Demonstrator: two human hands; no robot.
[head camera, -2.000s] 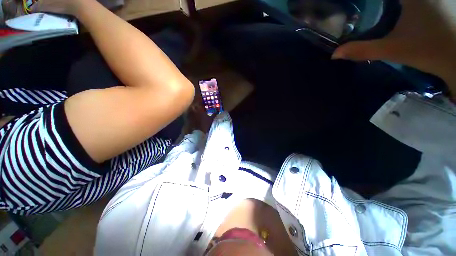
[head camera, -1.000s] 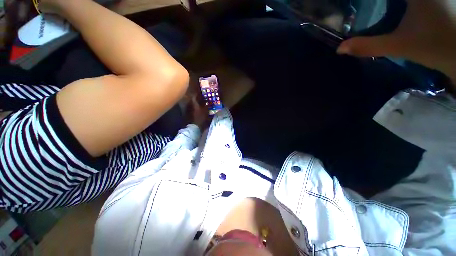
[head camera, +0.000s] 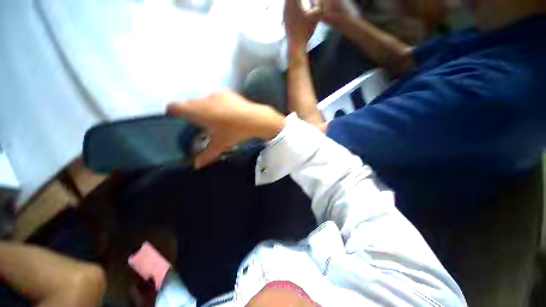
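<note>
My right hand (head camera: 230, 123) grips the right end of a long dark mirror-shaped unit (head camera: 135, 144) with rounded ends and a black rim. The unit lies level above my black-clothed lap, near the edge of the white table. My thumb and fingers wrap its end and partly hide it. A smartphone (head camera: 149, 264) with a plain pink screen shows at the lower left. My left hand (head camera: 143, 292) is dark and blurred at its lower end, holding it, mostly hidden beside the white sleeve.
A white-covered table (head camera: 137, 54) fills the upper left. A person in blue (head camera: 437, 114) sits at right, hands together at the top. A white panel with dark openings (head camera: 353, 96) lies beside that person. Another person's bare arm (head camera: 54, 276) is at lower left.
The view has swung towards the right. The mirror unit now shows at left centre with my right arm stretched out. The phone screen has turned from app icons to plain pink.
</note>
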